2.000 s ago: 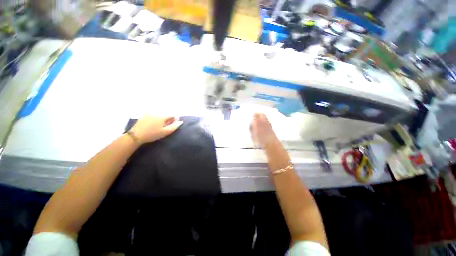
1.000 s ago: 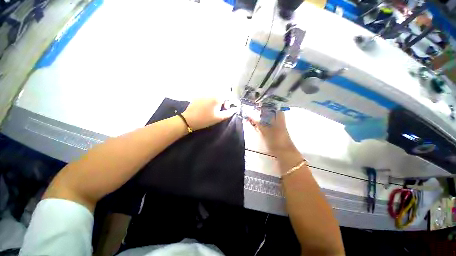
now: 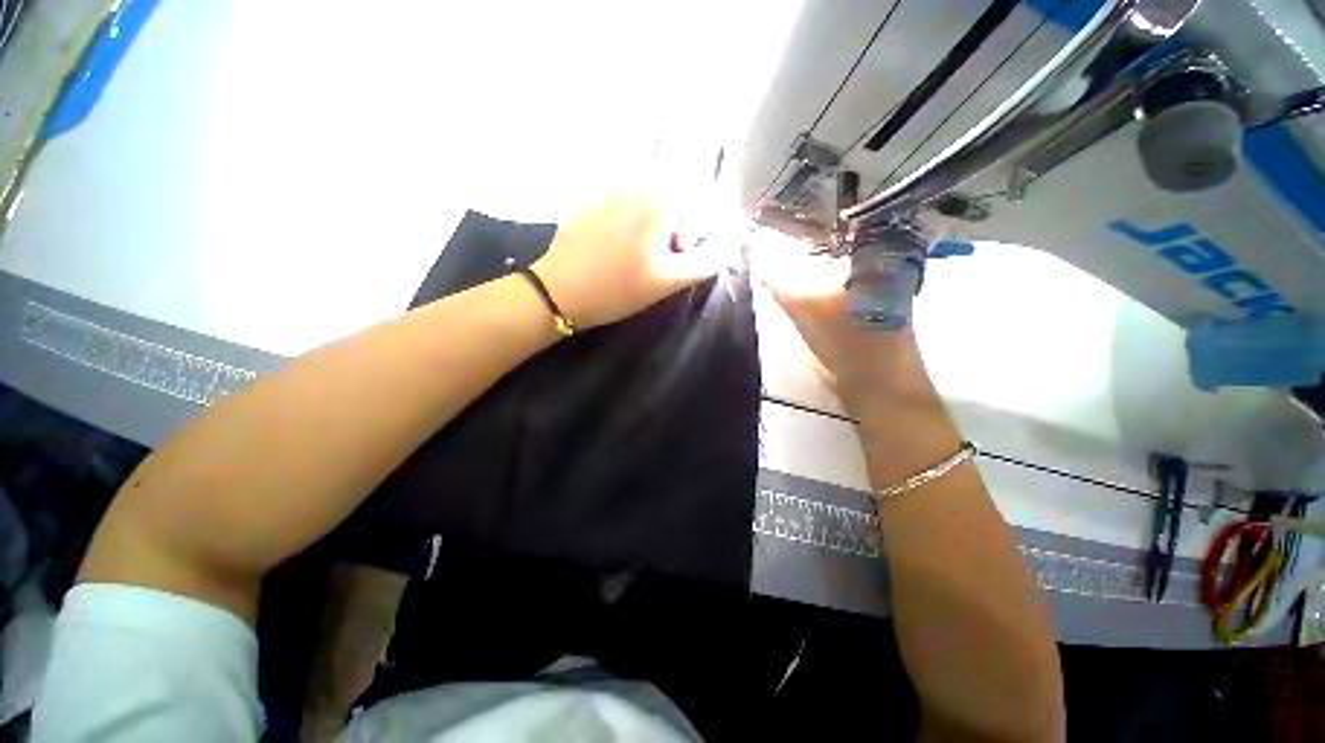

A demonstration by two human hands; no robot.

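Note:
A black garment piece [image 3: 610, 450] lies on the white machine table, its top corner at the needle and its lower edge over the table's front edge. My left hand [image 3: 618, 259] grips the cloth close left of the needle, and folds run to its fingertips. My right hand [image 3: 840, 337] is right of the needle at the cloth's edge. Its fingers are partly hidden by the grey cylinder attachment [image 3: 884, 279] and lamp glare, so its grip cannot be told. The white sewing machine head [image 3: 1075, 218] stands above, with the presser foot area washed out by light.
Dark snips [image 3: 1165, 526] and scissors with red and yellow handles [image 3: 1240, 578] lie right on the table. A printed ruler strip [image 3: 138, 353] runs along the front. White threads hang below the edge, near dark cloth. Blue tape [image 3: 102, 61] marks the table at upper left.
Both hands have come together at the needle, the right hand moving in beside it. The black cloth has moved up to the needle. The view has moved closer to the machine head.

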